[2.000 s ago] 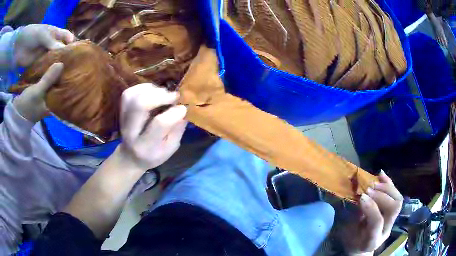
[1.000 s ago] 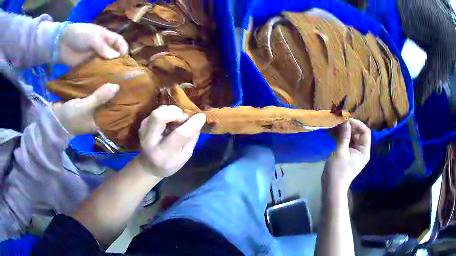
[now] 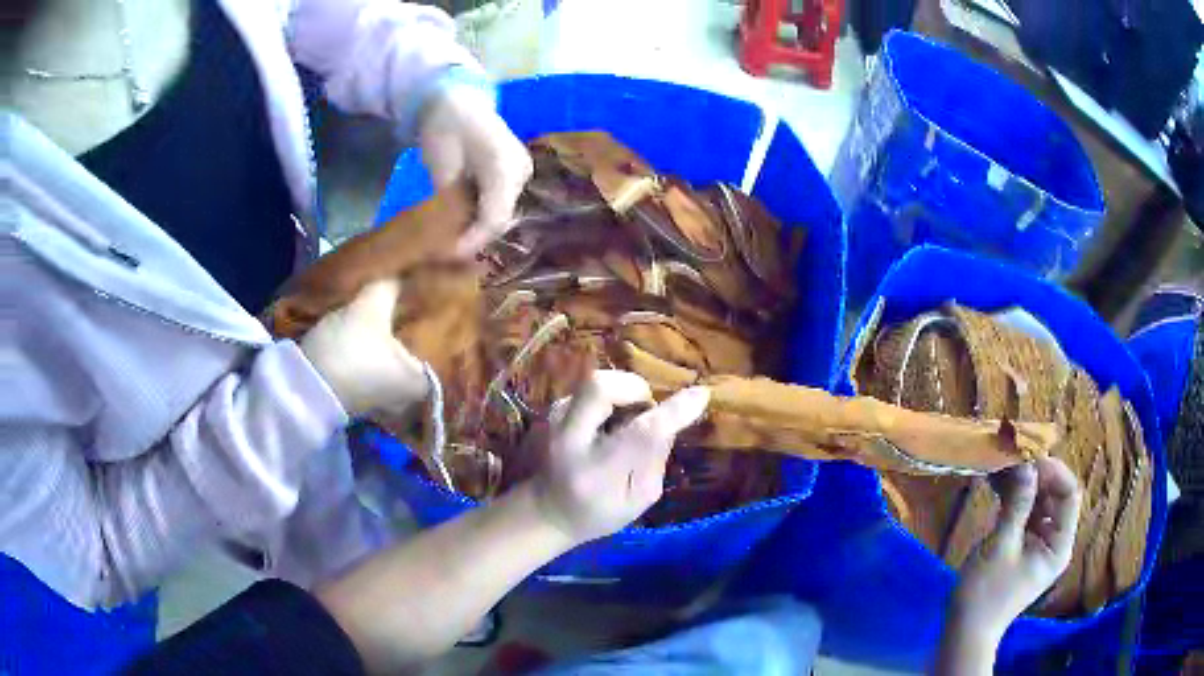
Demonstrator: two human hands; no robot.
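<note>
A smooth orange-brown cloth piece [image 3: 845, 420], narrow and folded lengthwise, is stretched between my two hands above the blue bins. A pale line runs along its lower edge near the right end. My left hand [image 3: 614, 449] pinches its left end over the bin of crumpled linings [image 3: 739, 251]. My right hand [image 3: 1023, 528] pinches its right end between thumb and fingers, over the bin of textured tan shells [image 3: 1103, 462]. Part of the cloth beyond my left hand is hard to make out against the linings.
At left, a person in a light pink sleeve [image 3: 172, 436] holds a brown cloth piece [image 3: 436, 284] at the linings bin. Another blue bin [image 3: 977, 172] stands behind at upper right. A red stool [image 3: 792, 40] stands on the floor at the top. My blue-jeaned leg [image 3: 713, 647] is below.
The view has shifted toward the left and up, showing more of the other person, a further bin and the stool. Both hands still hold the strip, which now slopes slightly down to the right.
</note>
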